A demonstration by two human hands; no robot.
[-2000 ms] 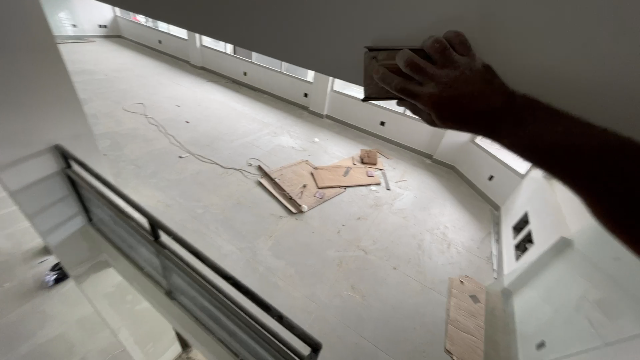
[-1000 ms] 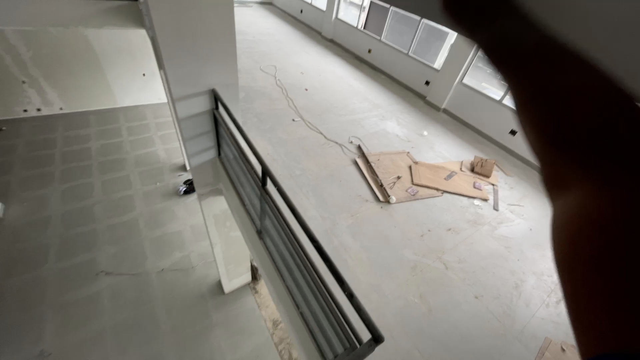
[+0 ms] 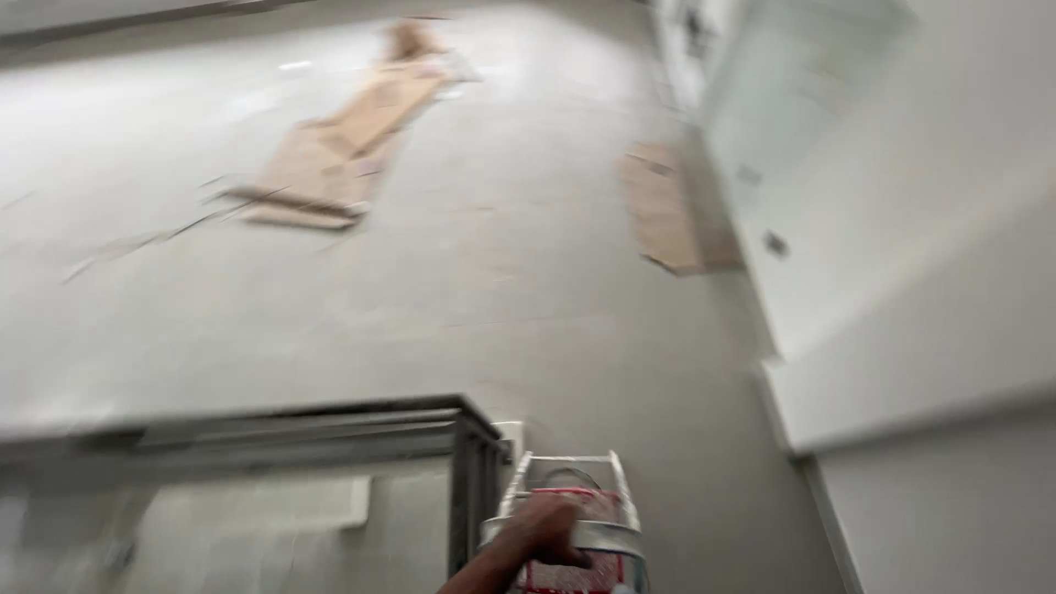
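Note:
What looks like my left hand [image 3: 549, 528] enters from the bottom edge and reaches over the top of a white, paint-marked ladder [image 3: 629, 495]. Beneath and beside the hand is a red and white container [image 3: 582, 573], with a thin curved wire handle behind it. A pale band crosses the ladder at the hand's level. Blur hides the fingers, so whether they grip the ladder or the container cannot be told. My right hand is outside the view.
A dark metal railing [image 3: 458, 487] stands left of the ladder, with a lower level beyond it. Cardboard sheets [image 3: 318, 169] and a cable [image 3: 157, 238] lie on the floor. Another cardboard piece [image 3: 660, 210] lies near the white wall [image 3: 916, 305] at right.
The view has swung down to the ladder and container. The hand that held a flat block against a surface two seconds ago is out of sight; another hand shows at the bottom.

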